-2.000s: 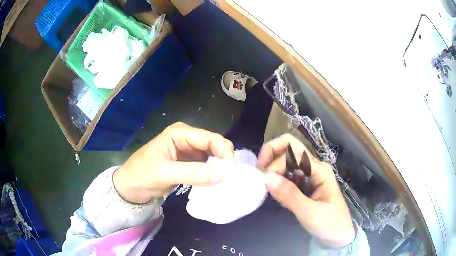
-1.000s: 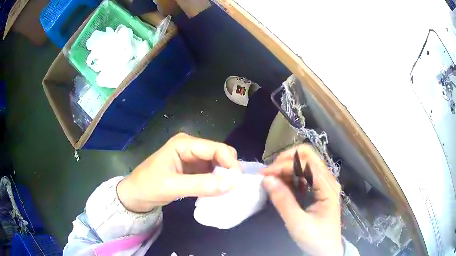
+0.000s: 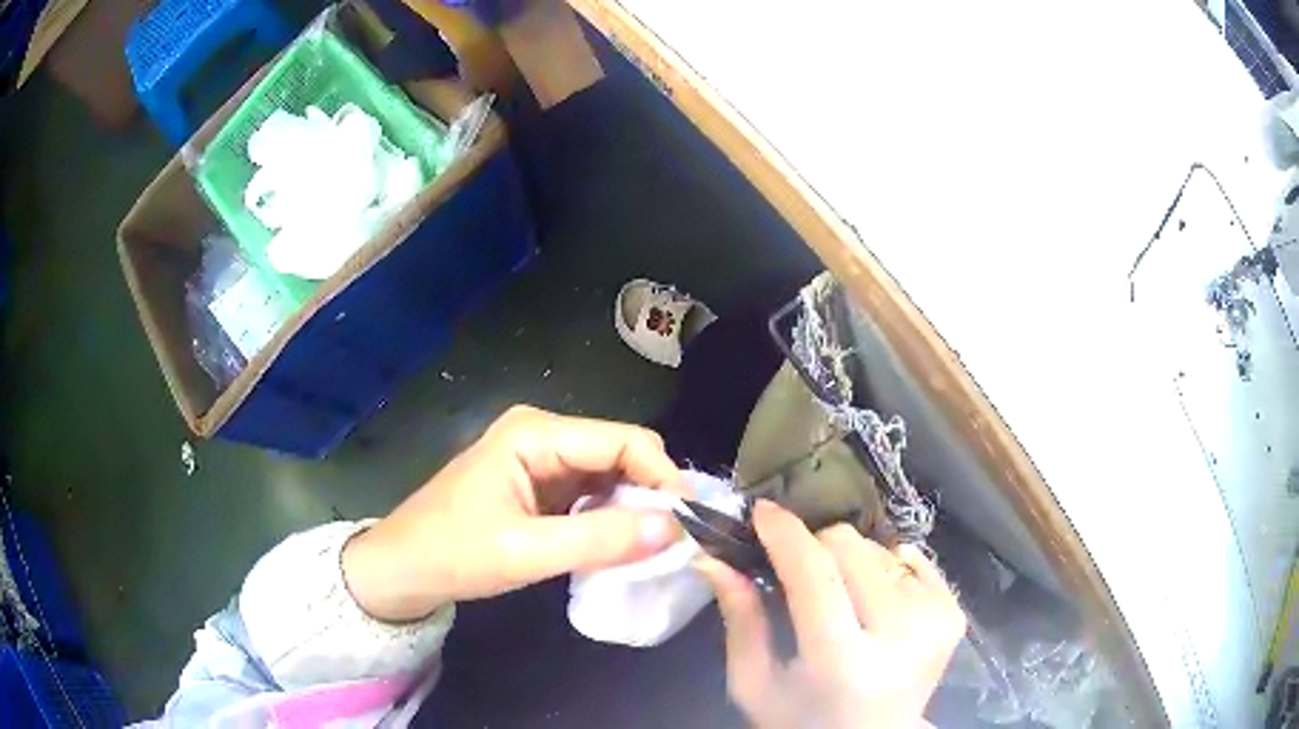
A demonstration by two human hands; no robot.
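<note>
A small white fabric piece (image 3: 634, 595) is held in front of my lap. My left hand (image 3: 520, 520) pinches its upper left part between thumb and fingers. My right hand (image 3: 841, 612) holds black thread snips (image 3: 724, 533) with thumb and fingers. The snips point left, and their blades lie at the upper edge of the piece, close to my left thumb tip. The fingers partly hide the snips and the piece. Whether the blades are fully closed is too small to tell.
A carton (image 3: 168, 321) at the upper left holds a green plastic basket (image 3: 228, 178) with white pieces, and plastic bags. A blue stool (image 3: 192, 57) stands behind it. The white table (image 3: 926, 143) with a wooden edge curves along the right. Tangled threads (image 3: 869, 442) hang under it.
My right hand has turned the snips from pointing up to pointing left, with the blades now at the piece's edge. My left hand still holds the piece. The view has shifted slightly.
</note>
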